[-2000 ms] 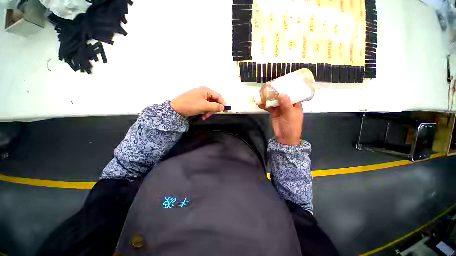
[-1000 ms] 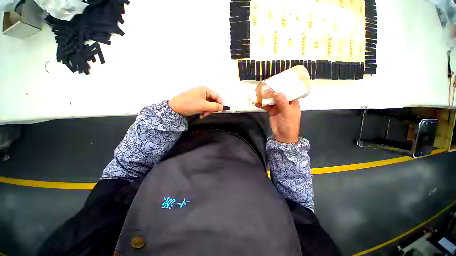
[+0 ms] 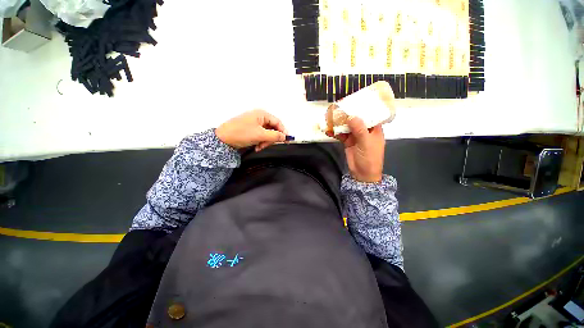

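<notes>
My left hand (image 3: 253, 130) pinches a short black strip (image 3: 290, 138) at the table's front edge; only its end shows past the fingertips. My right hand (image 3: 365, 150) holds a glue bottle (image 3: 368, 107) with a white label, tilted, its nozzle end pointing left towards the strip. A small gap lies between nozzle and strip. Behind the bottle lies the printed yellow board (image 3: 394, 38), with black tabs (image 3: 435, 86) in rows along its left, front and right edges. The bottle partly covers the front row in view.
A pile of loose black strips (image 3: 105, 48) lies at the back left, with a crumpled clear plastic bag (image 3: 80, 9) on it and a small open box (image 3: 25, 32) beside it. The white table (image 3: 160, 83) ends just before me. A metal-framed stand (image 3: 544, 173) is at the right below.
The view has shifted slightly, moving the board and table a little in the picture. The bottle is tilted slightly differently from two seconds ago. Both hands keep their holds.
</notes>
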